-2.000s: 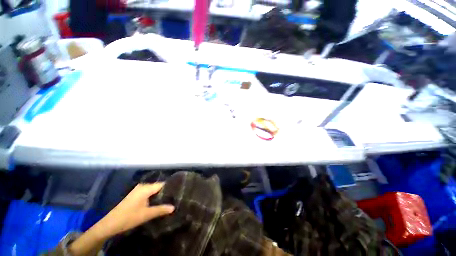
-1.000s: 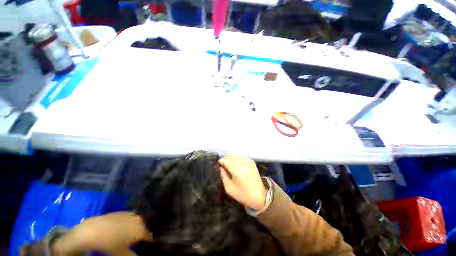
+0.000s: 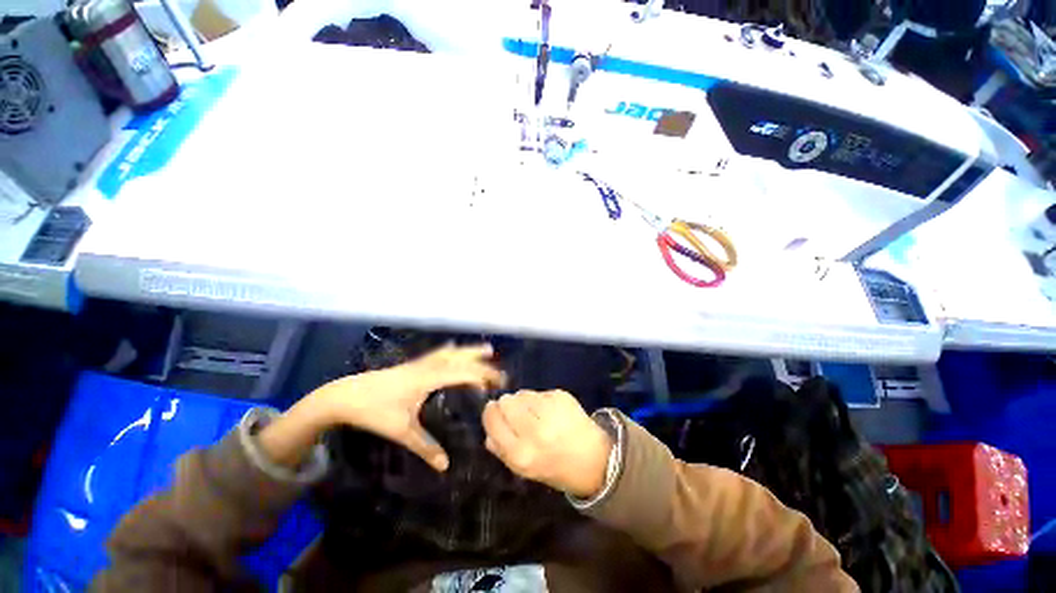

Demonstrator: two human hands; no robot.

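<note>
The dark plaid garment (image 3: pixel 463 498) lies over the wearer's lap, below the front edge of the machine table. My left hand (image 3: pixel 400 394) is over its upper part with thumb and fingers spread apart. My right hand (image 3: pixel 542 438) is closed, its fingertips pinching the garment's cloth close beside my left fingers. What lies under the fingers is hidden. The white sewing machine (image 3: pixel 649 104) stands on the table beyond, with its presser foot and needle area (image 3: pixel 554 145) away from the cloth.
Scissors with red and yellow-orange handles (image 3: pixel 695 251) and small dark snips (image 3: pixel 605 197) lie on the table (image 3: pixel 290 232). A plaid garment pile (image 3: pixel 811 475) and a red plastic stool (image 3: pixel 984 504) are at lower right. A blue bin (image 3: pixel 127 463) is at lower left. A metal flask (image 3: pixel 130 52) stands upper left.
My left hand has moved up and right from the lower left to the garment's top, beside my right hand. My right hand is slightly lower. The view has tilted down, and the pink cone has left it.
</note>
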